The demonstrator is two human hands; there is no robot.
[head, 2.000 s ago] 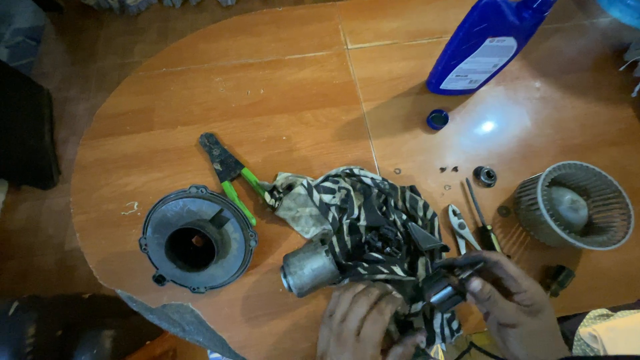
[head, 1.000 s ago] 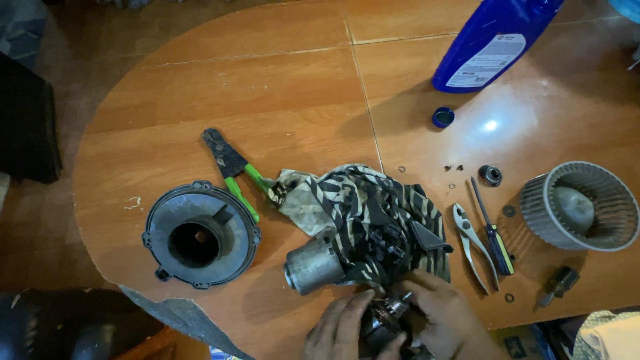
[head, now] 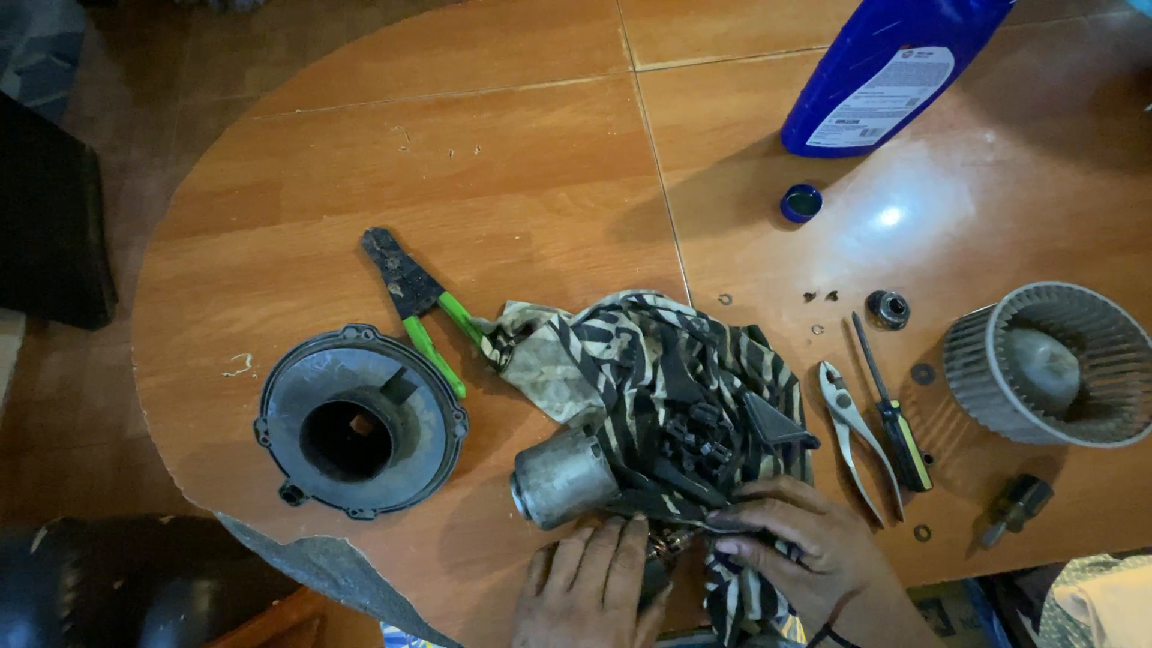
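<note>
My left hand (head: pixel 589 585) is closed around a motor armature (head: pixel 664 549), mostly hidden under the fingers at the table's near edge. My right hand (head: pixel 792 549) pinches a fold of the black-and-cream patterned cloth (head: pixel 630 342) just right of the armature. On the cloth lie a black plastic part with small pieces (head: pixel 697 441) and a black wedge-shaped piece (head: pixel 774 421). A cylindrical metal motor housing (head: pixel 562 477) rests on its side at the cloth's left edge, above my left hand.
Left are a round black plastic housing (head: pixel 360 432) and green-handled wire strippers (head: pixel 414 306). Right lie slip-joint pliers (head: pixel 855 441), a screwdriver (head: pixel 891 405), a blower wheel (head: pixel 1048 369), a black connector-like part (head: pixel 1017 508) and small washers. A blue bottle (head: pixel 882 81) and its cap (head: pixel 801 203) stand behind.
My right hand has gone from the armature to the cloth and holds a fold of it. The cloth's near part now hangs down beside the armature.
</note>
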